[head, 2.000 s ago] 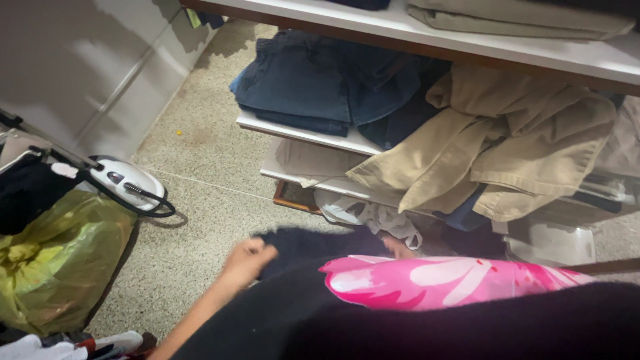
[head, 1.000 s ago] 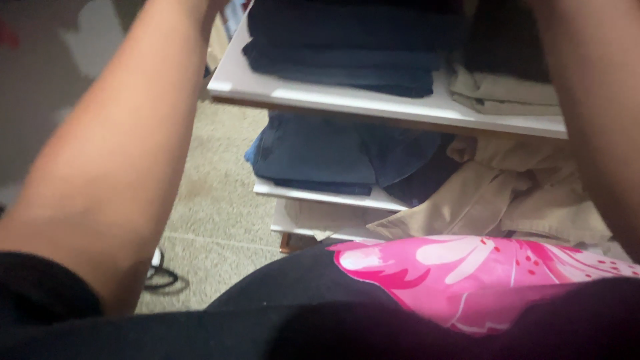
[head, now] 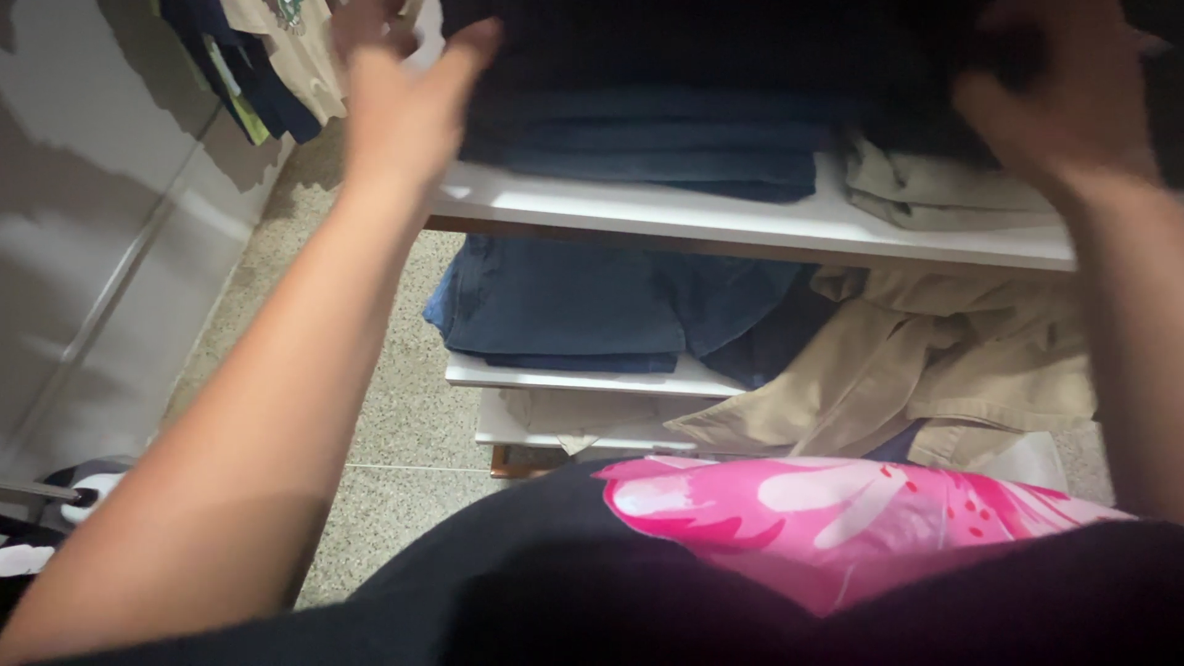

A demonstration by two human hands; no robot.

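Both my hands are raised at the top of the view, at either side of a dark garment [head: 703,46] above the upper white shelf [head: 740,220]. My left hand [head: 407,83] has its thumb at the garment's left edge. My right hand [head: 1054,92] is at its right part, blurred, with fingers partly hidden in the dark cloth; its hold is hard to tell. Beneath lie folded blue jeans [head: 647,153] and, to the right, folded pale trousers [head: 943,185]. A pink floral cloth [head: 832,509] lies against my dark clothing at the bottom.
A lower shelf [head: 555,379] bears folded blue jeans [head: 573,296] and a rumpled beige garment [head: 888,361] hanging over its edge. Clothes [head: 268,65] hang at the upper left by a wall [head: 83,213]. A white appliance [head: 97,486] is at the lower left on the speckled floor.
My hands have risen from low near my lap to the upper shelf, and both now show by the dark garment. One second ago they were out of view above.
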